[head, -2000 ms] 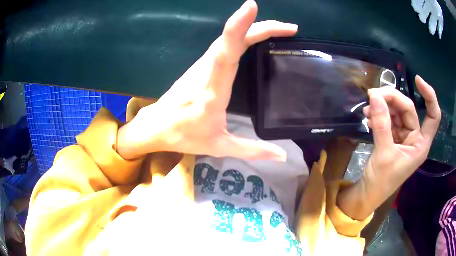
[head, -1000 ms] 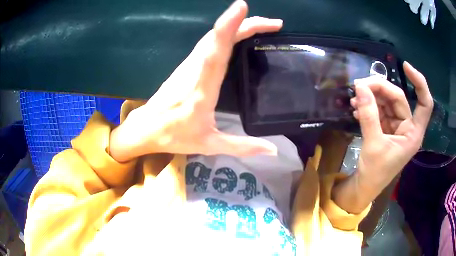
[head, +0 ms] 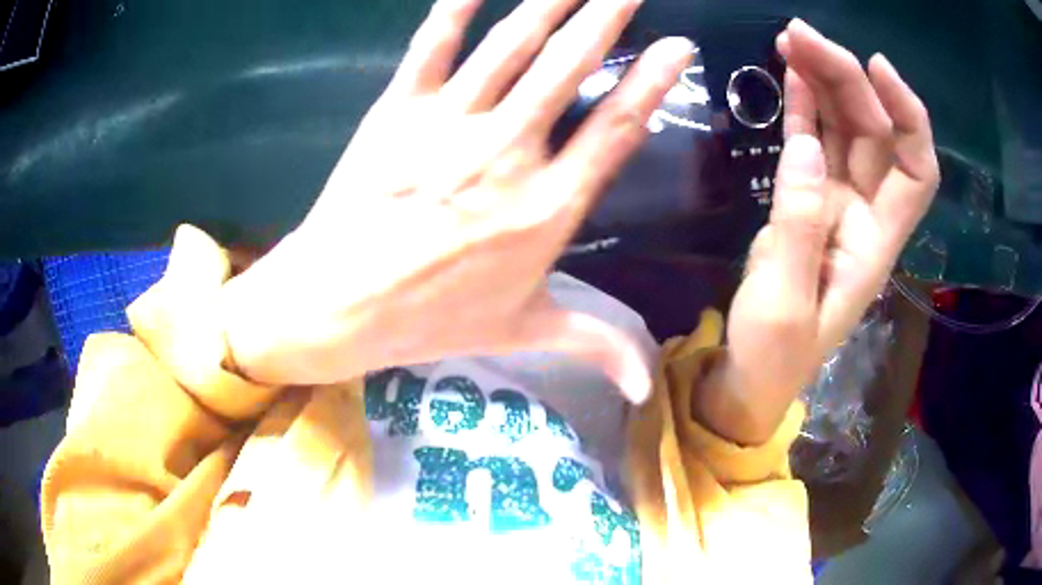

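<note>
The black video speaker unit (head: 695, 189) lies in front of me at the bench's near edge, its glossy face up. Its silver-ringed dial (head: 755, 97) and small printed marks show near the right end. My left hand (head: 446, 234) is spread over the unit's left part and hides most of the screen; whether it touches the face is unclear. My right hand (head: 840, 189) is at the unit's right end, thumb and fingers apart, with nothing seen between them. The fingertips are close to the unit's edge, but contact is unclear.
The dark green bench top (head: 229, 114) runs across the view. A dark framed item (head: 23, 34) is at the top left corner. A blue mesh crate (head: 97, 303) is below the bench at left. Crumpled clear film (head: 840, 411) lies low at right. Clear outlined shapes (head: 971, 254) are at right.
My left hand has moved from the unit's left end over its screen. My right thumb and index finger have parted and moved to the right end. The unit appears further left and up; the glove left view.
</note>
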